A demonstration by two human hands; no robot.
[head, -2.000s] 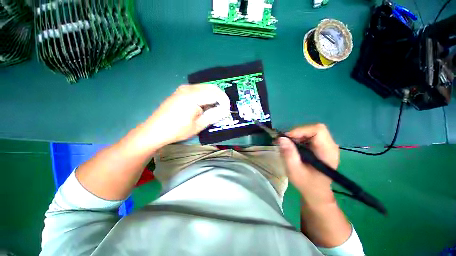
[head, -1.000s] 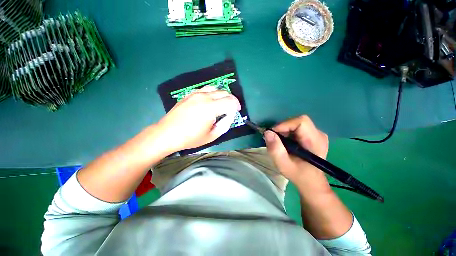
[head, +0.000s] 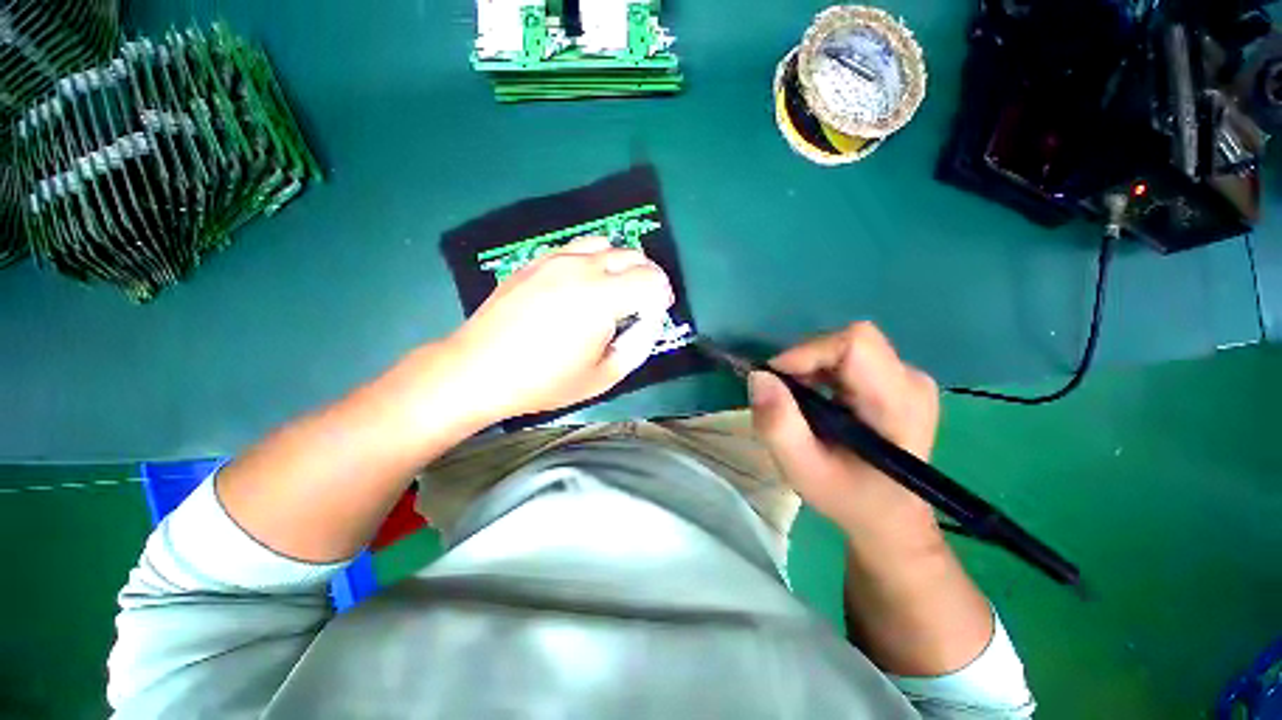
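A green and white PCB panel (head: 633, 225) lies on a black work pad (head: 478, 242) at the bench's front edge. My left hand (head: 570, 324) lies over the panel with fingers bent and covers most of it. A small dark bit shows between the fingers; I cannot tell what it is or whether the hand grips anything. My right hand (head: 851, 422) holds a black soldering iron (head: 914, 471) like a pen. Its tip is at the panel's lower right corner, just right of my left fingertips. I cannot tell if the tip touches.
A row of upright boards (head: 162, 162) stands at the left. A flat board stack (head: 584, 78) lies beyond the pad. A round tin or spool (head: 851, 85) stands right of it. A black soldering station (head: 1125, 127) is at the far right, its cord hanging over the bench edge.
Over two seconds the view has shifted, so bench things sit differently in the picture. My left hand has moved over more of the panel. The iron's tip stays near the panel's lower right part.
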